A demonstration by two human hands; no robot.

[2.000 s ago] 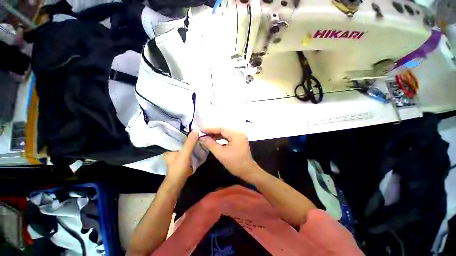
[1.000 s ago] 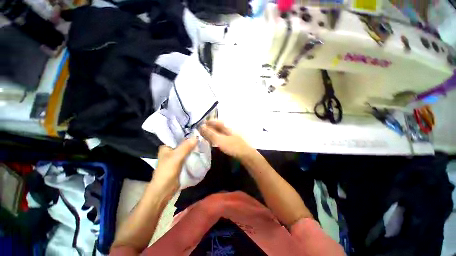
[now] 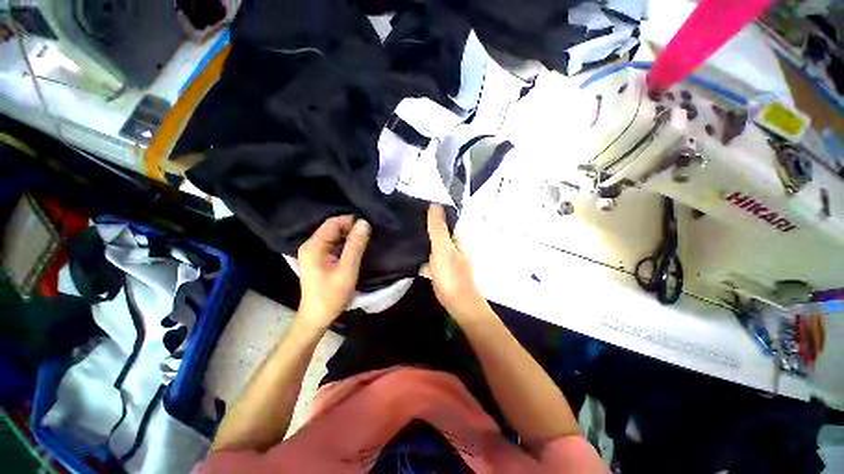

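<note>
Black garment panels (image 3: 305, 139) lie in a wide heap on the table left of the machine. My left hand (image 3: 331, 264) is on the front part of the black cloth, thumb and fingertips close together, pinching its edge. My right hand (image 3: 448, 259) lies along the right edge of the black cloth, fingers extended; whether it grips the cloth is hidden. White panels with black stripes (image 3: 421, 171) lie just beyond my hands, on the black cloth and toward the needle area. A pale edge shows under the black cloth near my left hand.
The cream HIKARI machine head (image 3: 722, 176) stands at right, with a bright pink cone (image 3: 703, 42) above it. Black scissors (image 3: 661, 268) stand against the bed. Small tools and orange-red loops (image 3: 810, 338) lie far right. A blue crate (image 3: 196, 347) holds black-and-white pieces low left.
The view has swung left. The white striped piece has left my fingers and lies beyond them. My hands have moved apart and are now at the black cloth.
</note>
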